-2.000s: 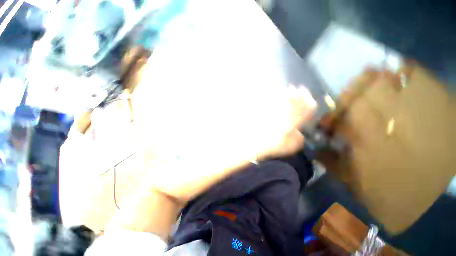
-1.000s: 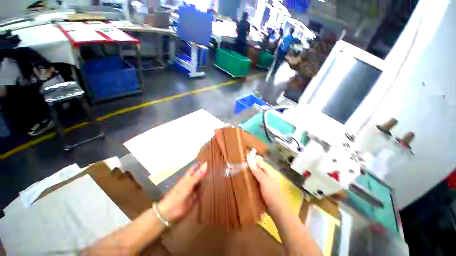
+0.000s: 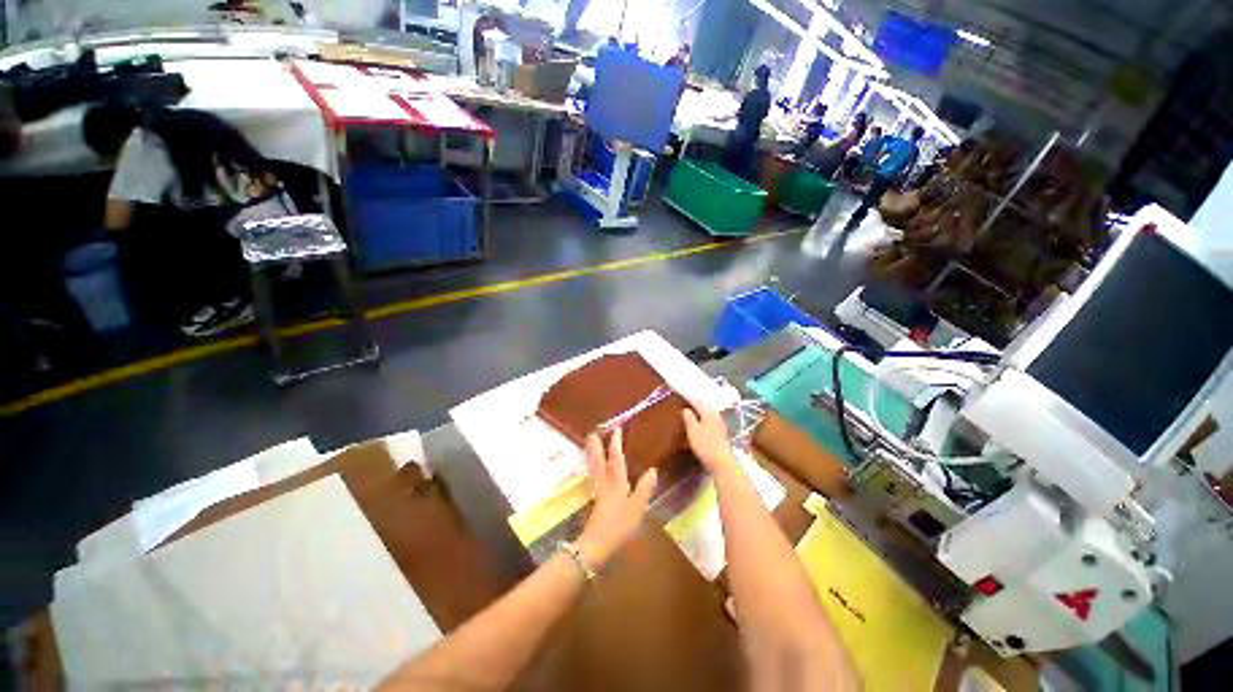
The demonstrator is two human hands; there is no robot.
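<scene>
A stack of cut strips (image 3: 595, 388), dark brown and tied with a pale band, lies on a white sheet with a yellow edge (image 3: 490, 425). My left hand (image 3: 615, 503) rests with spread fingers at the stack's near edge. My right hand (image 3: 705, 435) is at the stack's right side, its fingers partly hidden; I cannot tell if it grips. A brown garment panel (image 3: 636, 615) lies under my forearms. The yellow sewing template (image 3: 872, 608) with a handwritten black mark is at the right, beside the white pattern sewing machine head (image 3: 1048, 575).
Brown panels topped by a white sheet (image 3: 244, 595) lie at the left. The machine screen (image 3: 1143, 338) stands at the right, above black cables. A blue bin (image 3: 760, 318) is behind the table. A bent-over person (image 3: 189, 169) and a metal stool (image 3: 294, 239) are at the far left.
The strip stack has gone from upright between both hands to lying on the white sheet. My left hand's fingers have spread. The view has turned, showing more of the machine and template.
</scene>
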